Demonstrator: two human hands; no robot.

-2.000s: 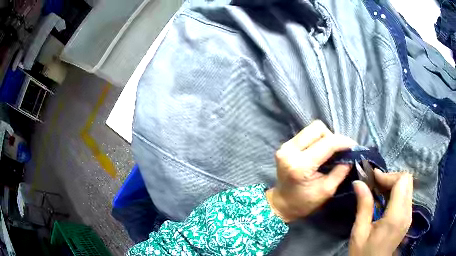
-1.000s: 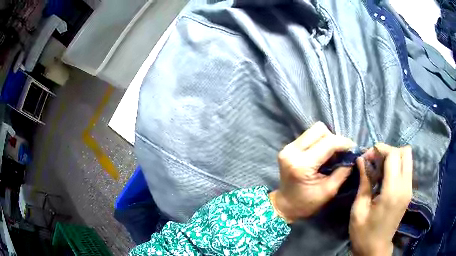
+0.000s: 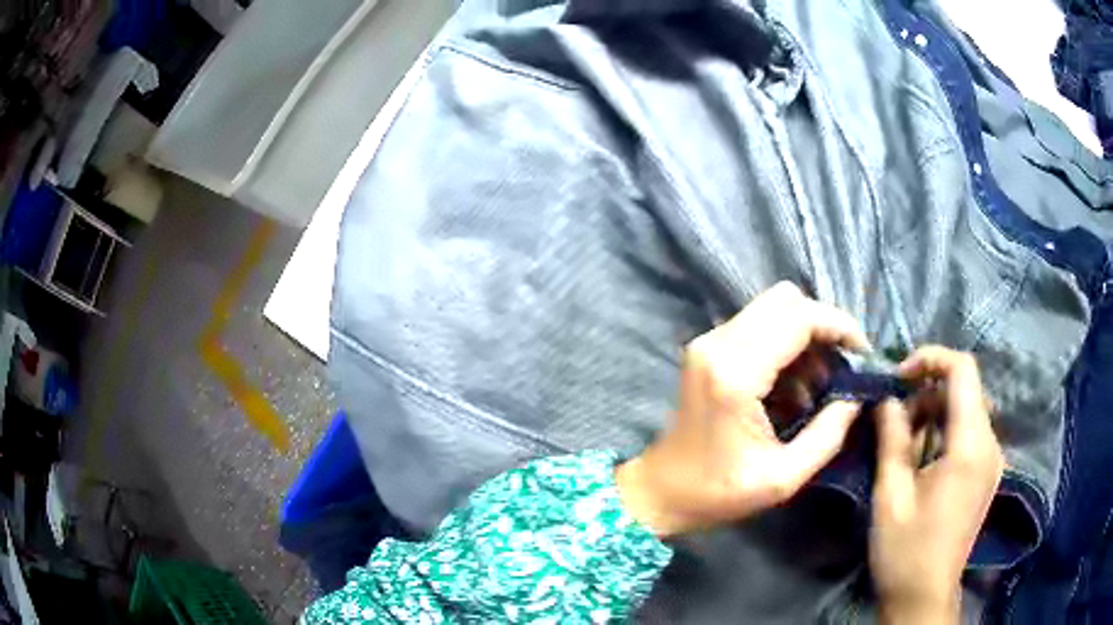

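Observation:
A large denim garment point(image 3: 488, 244) lies spread before me with its pale grey-blue side up. My left hand point(image 3: 751, 415), in a green and white patterned sleeve, pinches the narrow dark blue edge point(image 3: 864, 383) of an opening. My right hand point(image 3: 934, 488) pinches the same edge just to the right, fingertips close to the left ones. No tool can be made out in the right hand; its palm side is hidden. A dark blue strip with small metal dots point(image 3: 976, 147) runs down the garment's right part.
A white table corner point(image 3: 299, 293) shows at the left. A pale trough point(image 3: 262, 98) stands beyond it. A blue bin point(image 3: 324, 476) is below the table edge. A green crate point(image 3: 195, 592) stands on the floor, which has yellow lines. More dark denim lies at the upper right.
Two seconds ago metal blades showed between my right fingers; now they do not. My right hand has moved up to the edge. My left hand keeps its pinch, its wrist slightly further left.

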